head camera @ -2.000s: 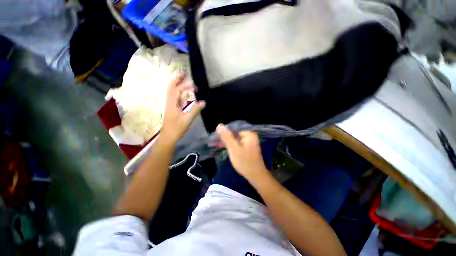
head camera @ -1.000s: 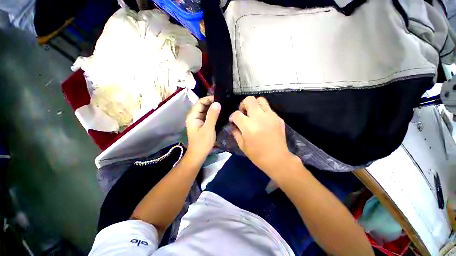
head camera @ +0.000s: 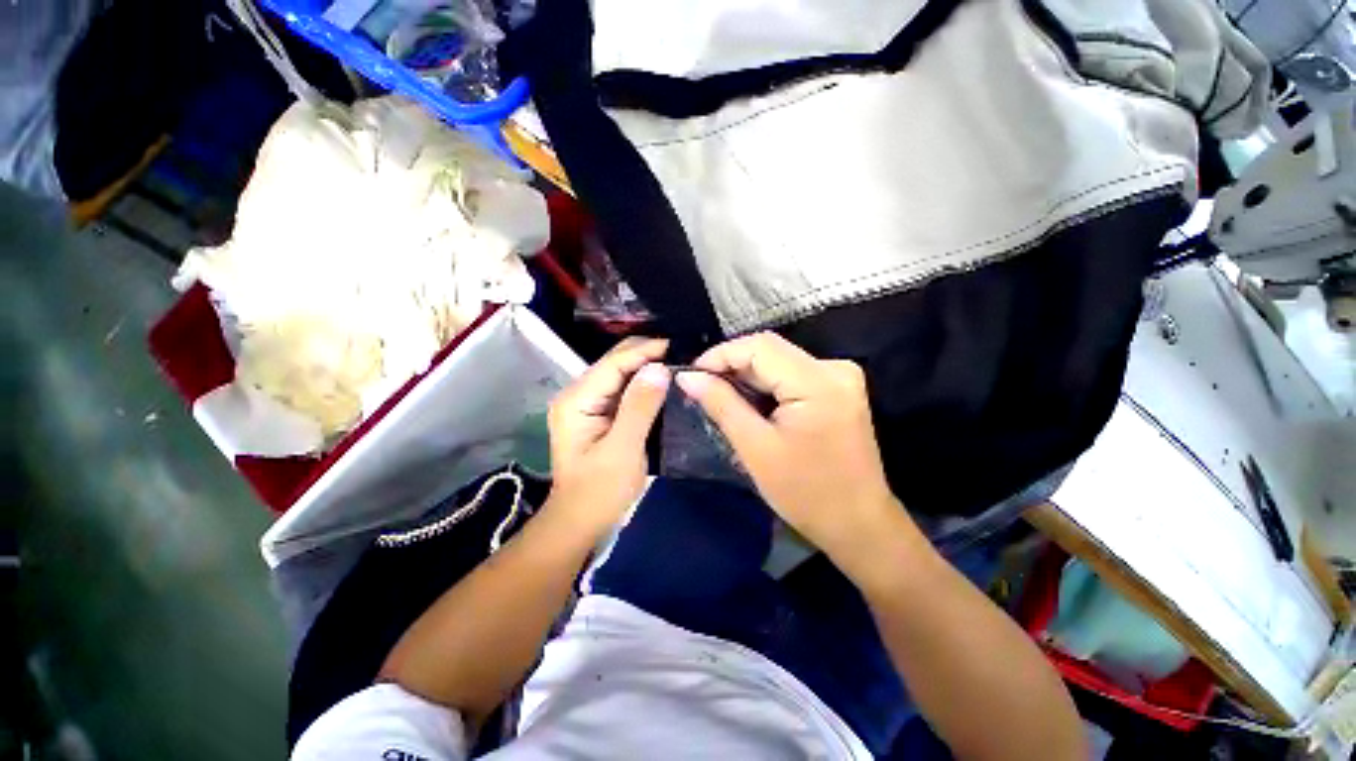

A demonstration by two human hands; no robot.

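The garment's light grey shell with black stripes and visible stitching lies in front of me, bulk towards the upper right. Its black panel runs below the shell. My left hand and my right hand meet at the garment's lower left corner, thumbs and fingers pinching the black edge between them. A bit of the dark grey lining shows under the fingertips. What exactly lies between the fingertips is too small to tell.
A white and dark red box holding cream cloth stands left, with a blue basket behind. The white sewing table is right, with black snips. The machine is upper right. A red basket sits below the table.
Both hands have come together at the black edge, now fingertip to fingertip. The garment has turned and shifted left, showing more light shell. The snips and table show more fully.
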